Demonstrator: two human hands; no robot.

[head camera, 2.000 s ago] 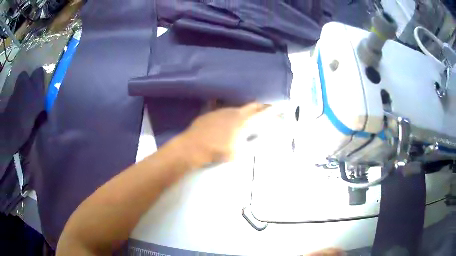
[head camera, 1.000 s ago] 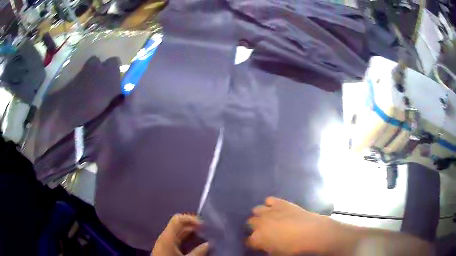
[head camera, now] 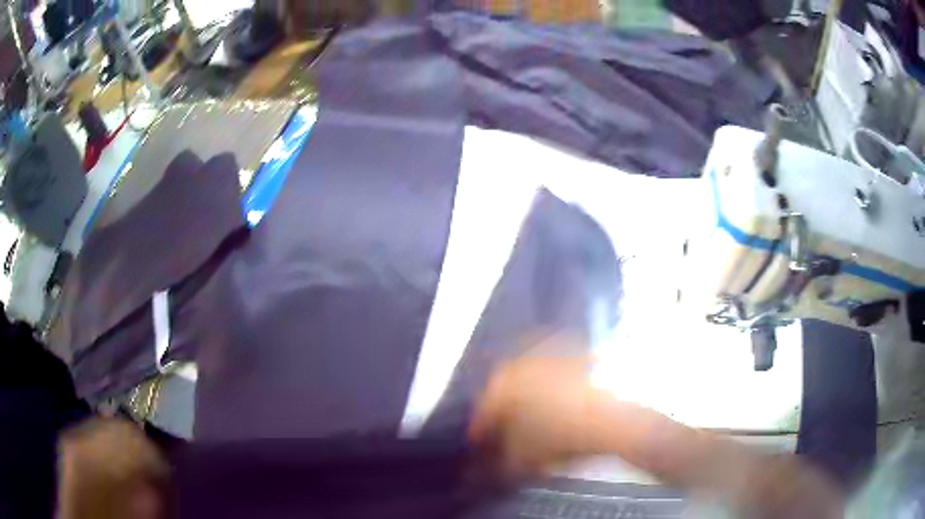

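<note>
A dark purple-grey fabric panel (head camera: 522, 274) lies bunched and angled on the white bed, left of the sewing machine (head camera: 771, 223). My right hand (head camera: 543, 411) is blurred and lies on its lower part; whether the fingers grip it cannot be told. My left hand (head camera: 112, 471) is at the lower left edge, blurred and partly cut off, beside a dark stretch of fabric (head camera: 325, 476) along the bottom. A larger purple-grey panel (head camera: 345, 223) hangs over the table left of the work.
Heaped purple-grey fabric (head camera: 609, 91) lies behind the bed. More fabric with a white strip (head camera: 160, 326) hangs at far left, near a blue edge (head camera: 279, 167). A narrow fabric strip (head camera: 837, 395) hangs below the machine head. A printed ruler (head camera: 598, 504) runs along the front edge.
The panel by my right hand has drawn in, baring the white bed behind and beside it. My left hand has moved far left. Dark fabric now stretches across the bottom.
</note>
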